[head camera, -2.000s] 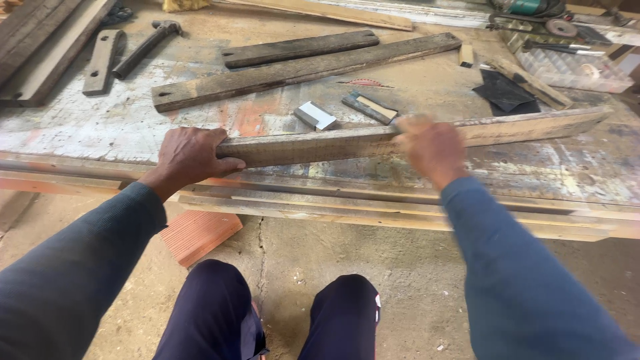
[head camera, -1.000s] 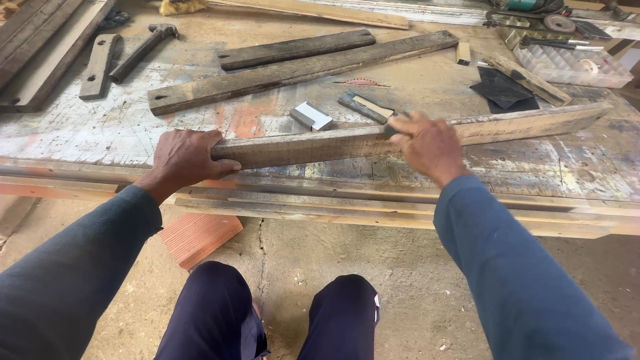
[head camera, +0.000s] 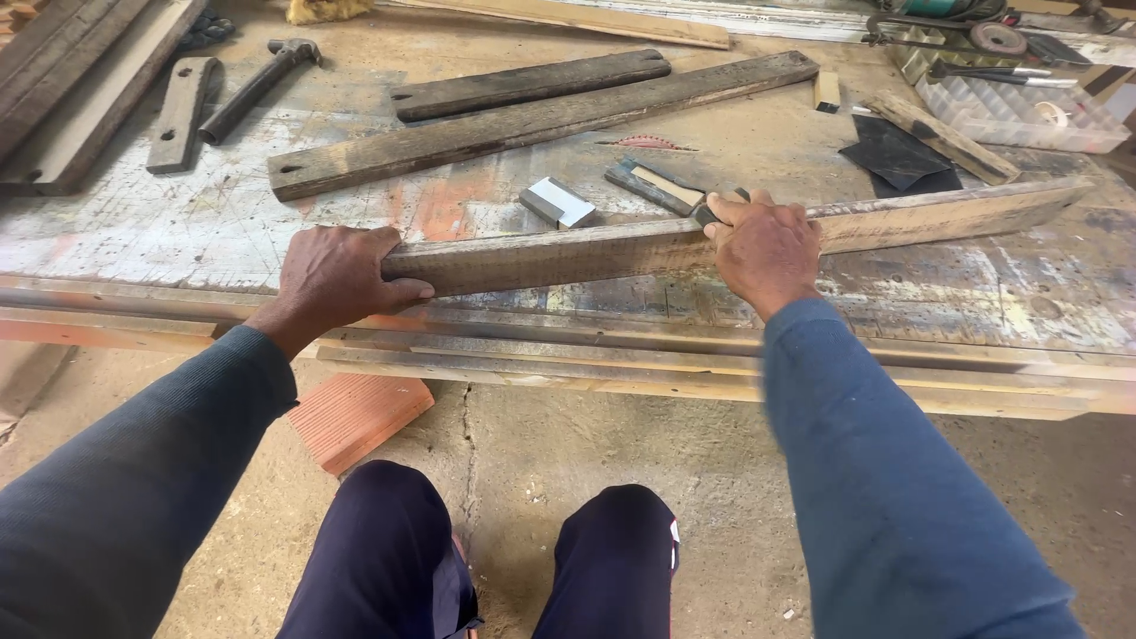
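A long wooden board (head camera: 550, 257) stands on its narrow edge near the front of the workbench. My left hand (head camera: 342, 275) grips its left end, thumb on the near face. Over the board's top edge, right of its middle, my right hand (head camera: 768, 244) is closed around a small dark block, possibly a sanding block, mostly hidden by the fingers. Just behind the board lie a small box with a white top (head camera: 557, 202) and a block-shaped tool with a pale strip (head camera: 655, 186), close to my right fingers.
Two weathered boards, one long (head camera: 532, 120) and one shorter (head camera: 532, 84), lie behind. A hammer (head camera: 257, 89) and a drilled wood piece (head camera: 181, 115) are at left. A red-toothed saw blade (head camera: 646, 142) pokes through the bench. Black sandpaper (head camera: 901, 155) and a plastic organizer (head camera: 1021, 111) sit at right.
My right hand has shifted slightly along the board's top edge, blurred two seconds ago and sharper now. My left hand keeps its hold on the board's end.
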